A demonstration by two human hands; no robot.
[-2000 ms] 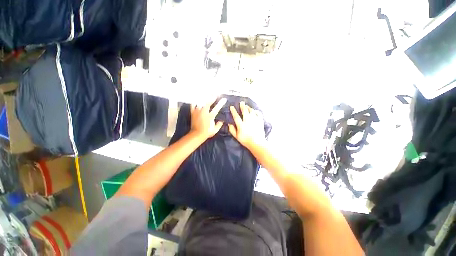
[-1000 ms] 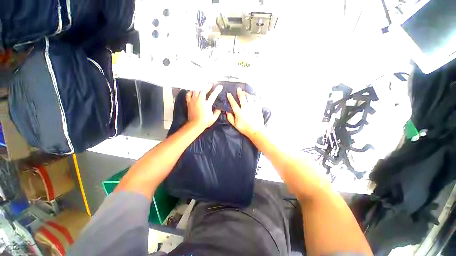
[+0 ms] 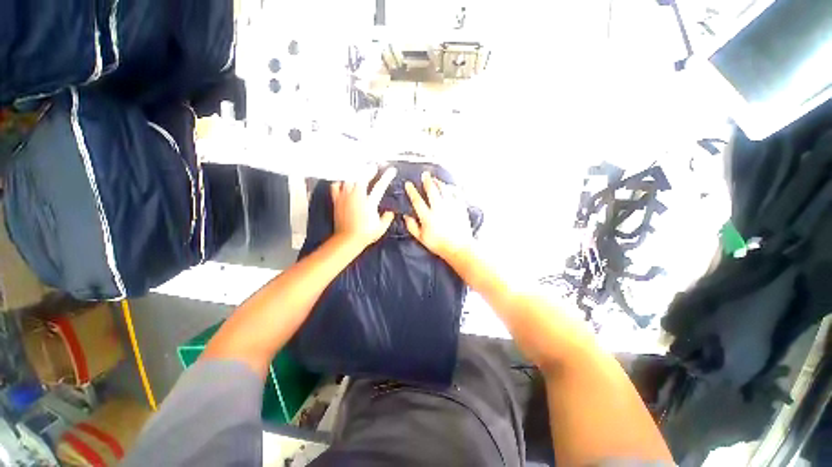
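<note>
A navy, shiny backpack body point(image 3: 383, 310) lies partly on the white table edge and hangs down over my lap. My left hand point(image 3: 360, 214) lies on its upper left part and my right hand point(image 3: 436, 217) on its upper right part, both with spread fingers pressing on the fabric. The thumbs point toward each other over a fold. The overexposed sewing machine point(image 3: 433, 64) stands just beyond the bag; its needle area is too bright to make out.
Navy bags with white piping point(image 3: 137, 191) are piled at the left. Black webbing strips point(image 3: 625, 228) lie on the white table at the right. Beyond are a black pile point(image 3: 757, 301) and a tablet point(image 3: 785, 59). A green crate point(image 3: 285, 388) is below left.
The view has shifted slightly. Both hands stay on the upper part of the bag, with only small movement of the hands and fabric.
</note>
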